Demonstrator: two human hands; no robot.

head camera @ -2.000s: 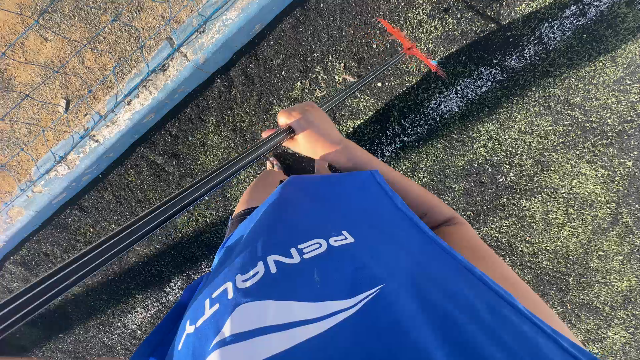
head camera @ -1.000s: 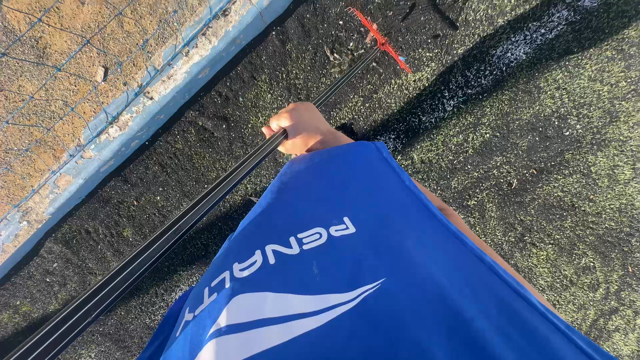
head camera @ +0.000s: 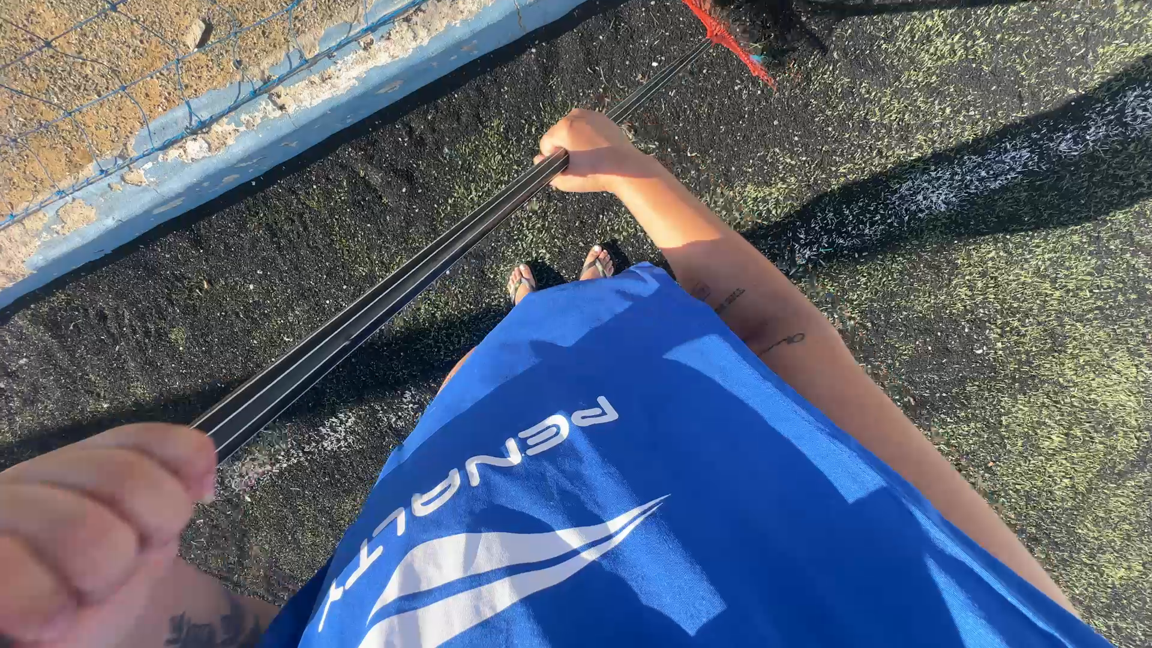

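Note:
A long-handled tool with a black, white-striped shaft [head camera: 387, 301] runs diagonally from lower left to top centre. Its red-orange head [head camera: 729, 40] rests on the turf at the top; whether it is a rake or a broom I cannot tell. My right hand [head camera: 589, 151] is closed around the shaft partway down. Large at the lower left, my left hand [head camera: 99, 522] grips the shaft near its upper end, hiding the end itself. A dark, loose clump [head camera: 776, 31] lies against the head, partly cut off by the frame's edge.
Worn artificial turf [head camera: 1008, 360] with dark granules and a faded white line [head camera: 945, 184] surrounds my sandalled feet [head camera: 558, 270]. A low, peeling blue kerb [head camera: 207, 166] with blue netting [head camera: 117, 85] runs along the upper left, sandy ground beyond. My blue shirt [head camera: 540, 432] fills the lower middle.
My left hand has come into view, holding the shaft at the lower left; both earlier frames show only my right hand on it. The dark clump now shows beside the head. My sandalled feet have come into view.

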